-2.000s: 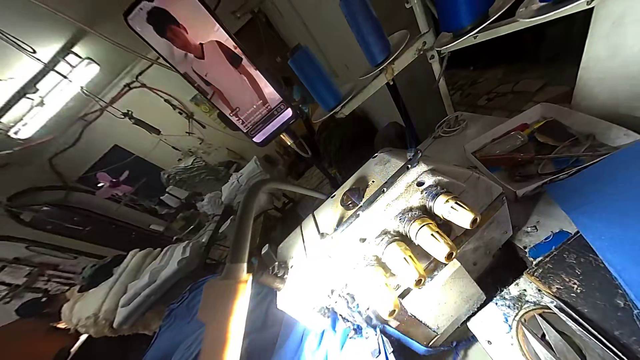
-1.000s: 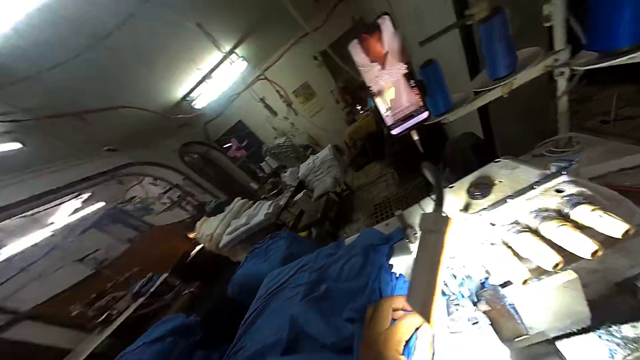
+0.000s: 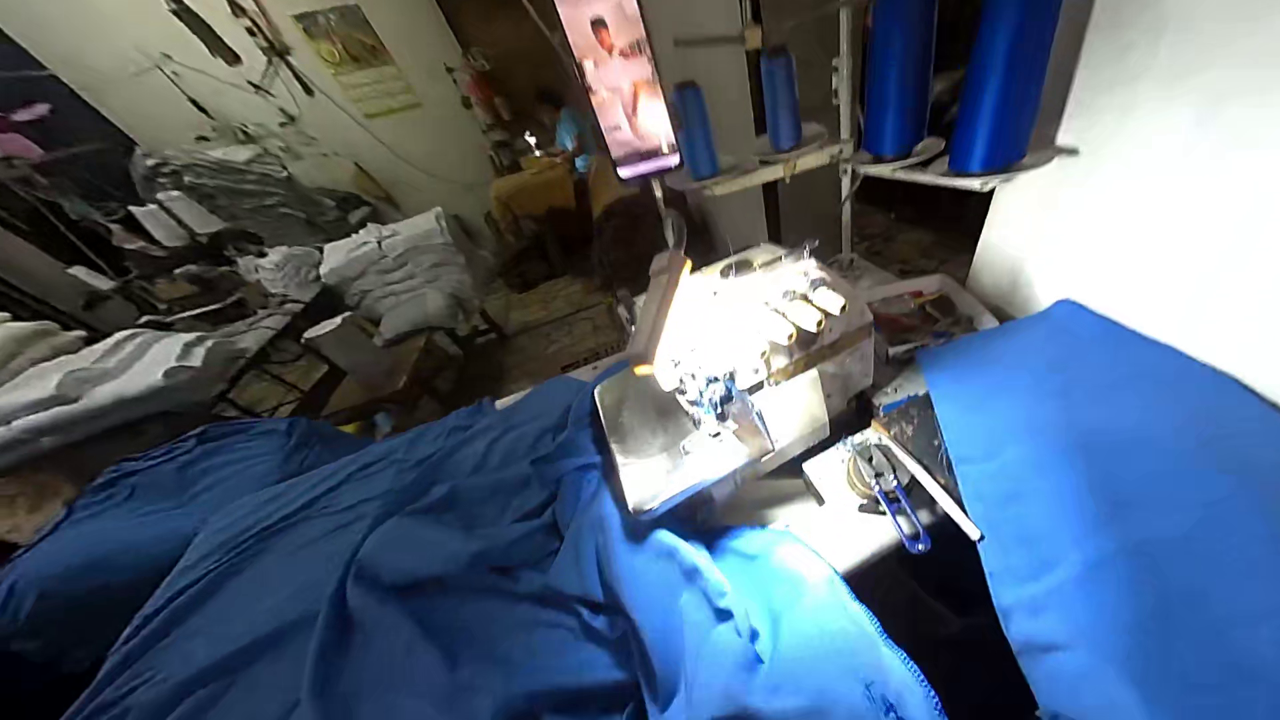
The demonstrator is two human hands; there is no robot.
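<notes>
Neither of my hands can be made out; a blurred brown shape at the left edge is too unclear to name. Blue fabric (image 3: 450, 570) spreads over the lower left and centre, up against the metal plate (image 3: 650, 440) of an overlock sewing machine (image 3: 800, 330). A lit lamp (image 3: 660, 310) shines on its needle area. Brighter blue fabric with a stitched edge (image 3: 800, 610) lies below the machine. Thread snips with blue handles (image 3: 902, 512) rest right of the machine, beside a white stick-like thing (image 3: 930, 485). Another blue fabric piece (image 3: 1120, 500) hangs at the right.
A phone (image 3: 620, 85) stands above the machine, its screen showing a person. Blue thread cones (image 3: 1005, 85) stand on a rack (image 3: 780, 168). Behind the machine is a tray (image 3: 975, 300) with small items. Pale fabric stacks (image 3: 400, 270) fill the left background; a person (image 3: 572, 135) is far back.
A hand seen at the blue fabric beside the lamp one second ago is out of view now. The view has swung widely, and the snips and hanging fabric now show.
</notes>
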